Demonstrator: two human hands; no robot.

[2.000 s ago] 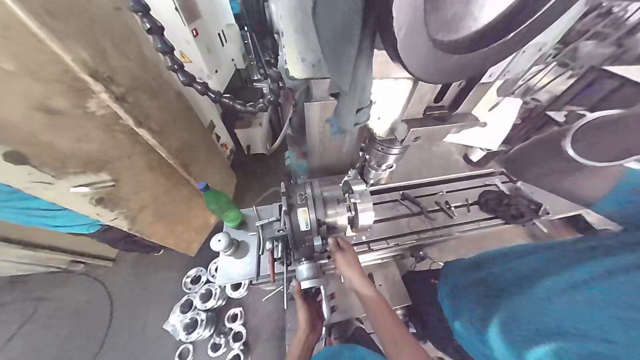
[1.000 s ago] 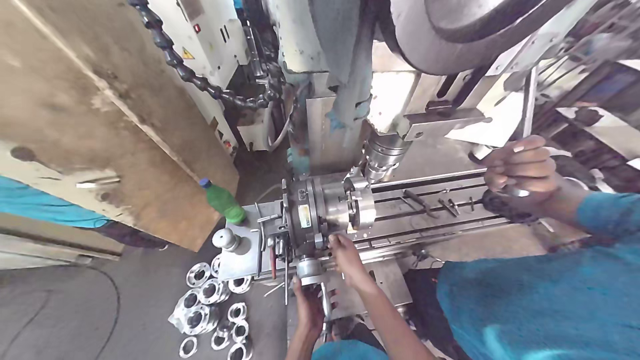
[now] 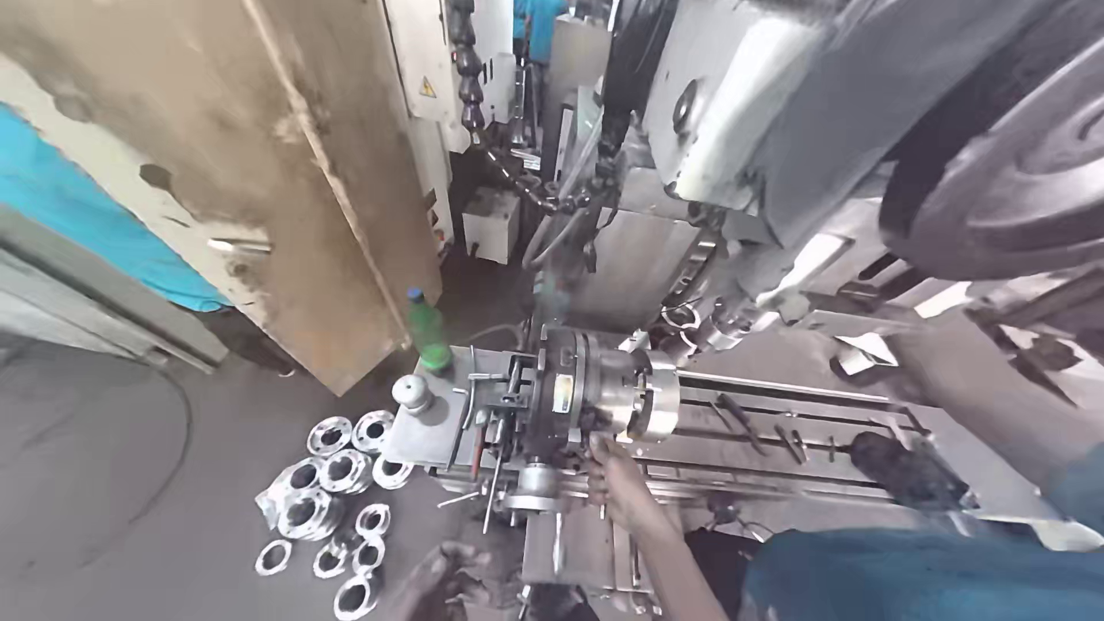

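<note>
My right hand [image 3: 617,485] is at the underside of a three-jaw chuck [image 3: 660,401] on a dividing head [image 3: 561,392], its fingertips against the lower front. Whether they grip a part there cannot be told. A handwheel or crank hub [image 3: 533,487] is just left of those fingers. Low in the view, my left hand [image 3: 448,576] is blurred, fingers loosely curled, with nothing visible in it; it is apart from the crank handle [image 3: 559,542]. Several wrenches and rods, one red-handled [image 3: 479,448], lie left of the dividing head.
A green bottle [image 3: 429,332] and a round metal piece [image 3: 411,392] stand on the table's left end [image 3: 431,440]. Several metal rings [image 3: 343,470] lie on the floor. Bolts and a dark rag [image 3: 910,470] rest along the slotted machine table [image 3: 828,487]. A teal sleeve [image 3: 862,573] is at the lower right.
My left hand has come away from the crank area, moving left. My right hand stays by the chuck. Another person's hand, raised at the right one second ago, is out of view. The view has shifted.
</note>
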